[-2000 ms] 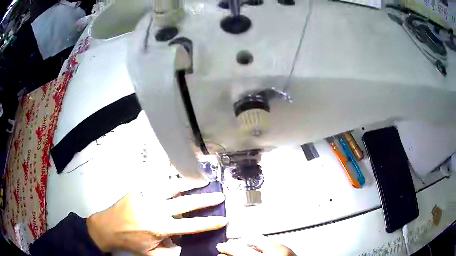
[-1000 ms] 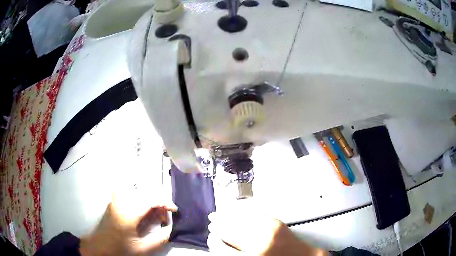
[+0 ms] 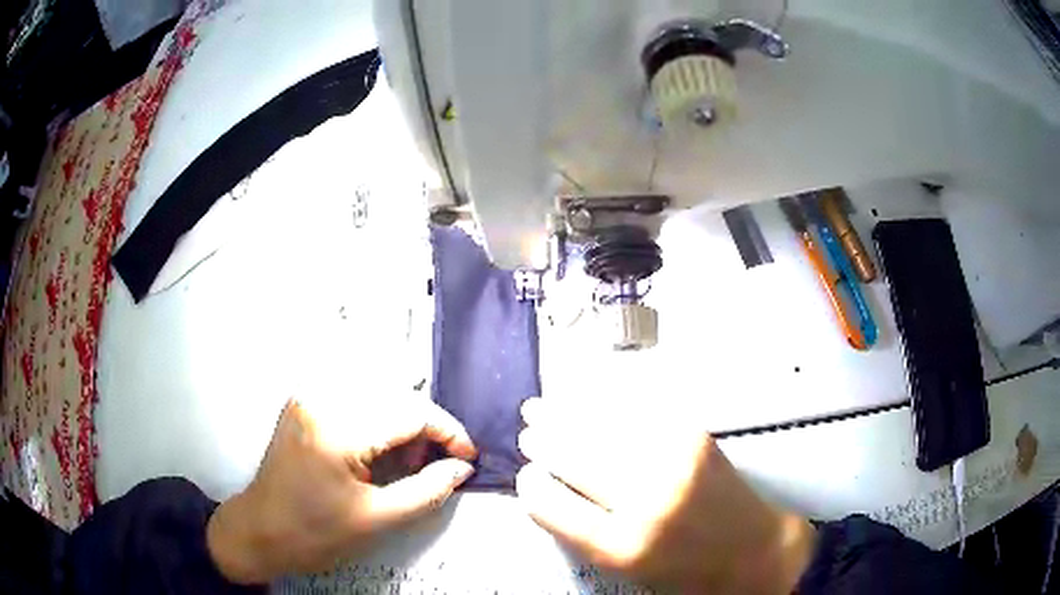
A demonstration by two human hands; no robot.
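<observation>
A dark purple-blue fabric piece (image 3: 486, 349) lies flat on the table, its far end under the presser foot (image 3: 529, 285) of the white sewing machine (image 3: 494, 128). My left hand (image 3: 349, 488) pinches the near left corner of the fabric between thumb and fingers. My right hand (image 3: 639, 500) is at its near right edge, with the fingertips on the fabric edge; glare washes out part of the fingers. The needle is hard to make out in the bright light.
A curved black fabric strip (image 3: 244, 145) lies left of the machine. Brown board with red print (image 3: 58, 302) is at the far left. Snips with orange and blue handles (image 3: 843, 285), a small grey plate (image 3: 747, 236) and a black phone (image 3: 933, 343) with white cable lie right.
The camera view has shifted, so the machine's needle area sits higher in the picture. Since two seconds ago, my left hand has gone from flat on the fabric to pinching its near corner.
</observation>
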